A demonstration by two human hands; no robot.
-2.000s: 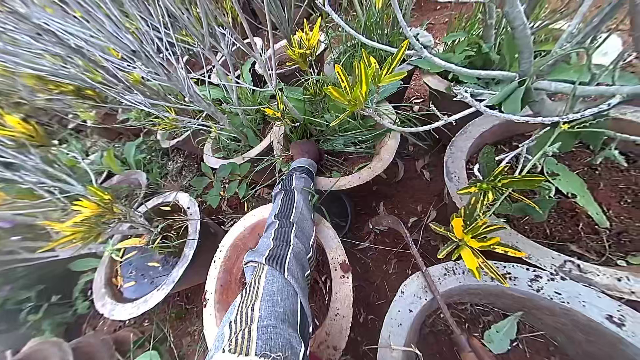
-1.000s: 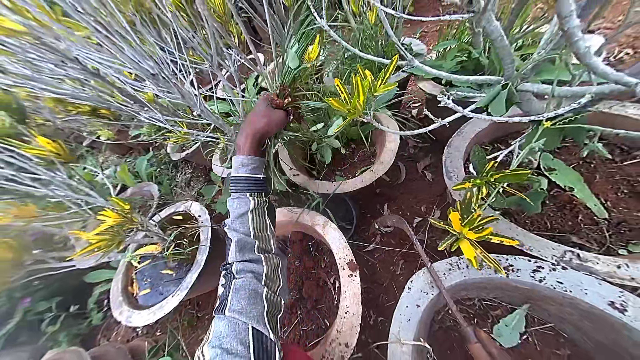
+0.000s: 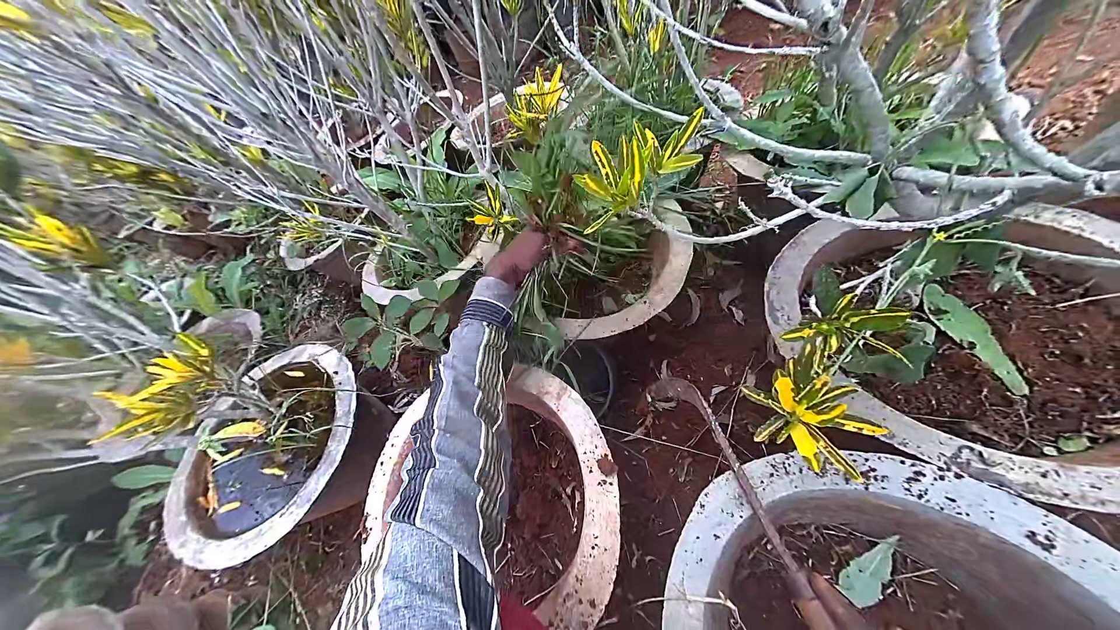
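My left hand (image 3: 518, 255), at the end of a grey striped sleeve, is slightly blurred and closed around a tuft of green grass (image 3: 549, 188). Reddish-brown matter, perhaps roots or soil, shows at the fingers. The hand is over the left side of a round planter (image 3: 669, 280) with grass growing in it. A sickle (image 3: 726, 446) with a curved, rusty metal blade and a wooden handle rests across the rim of the large white-edged planter (image 3: 700, 525) at the lower right. My right hand is not seen.
Beneath my sleeve stands a soil-filled planter (image 3: 604, 490). At the left a tilted pot (image 3: 346, 402) holds dark water and fallen leaves. Bare grey branches (image 3: 752, 136) and yellow-green croton leaves (image 3: 801, 416) reach across the upper and right side. Blurred brown rounded shapes edge the lower left.
My left hand was low in the grassy planter, then up and to the left with a reddish-brown clump showing; now it is back to the right, over the planter's left side. The sickle has stayed put.
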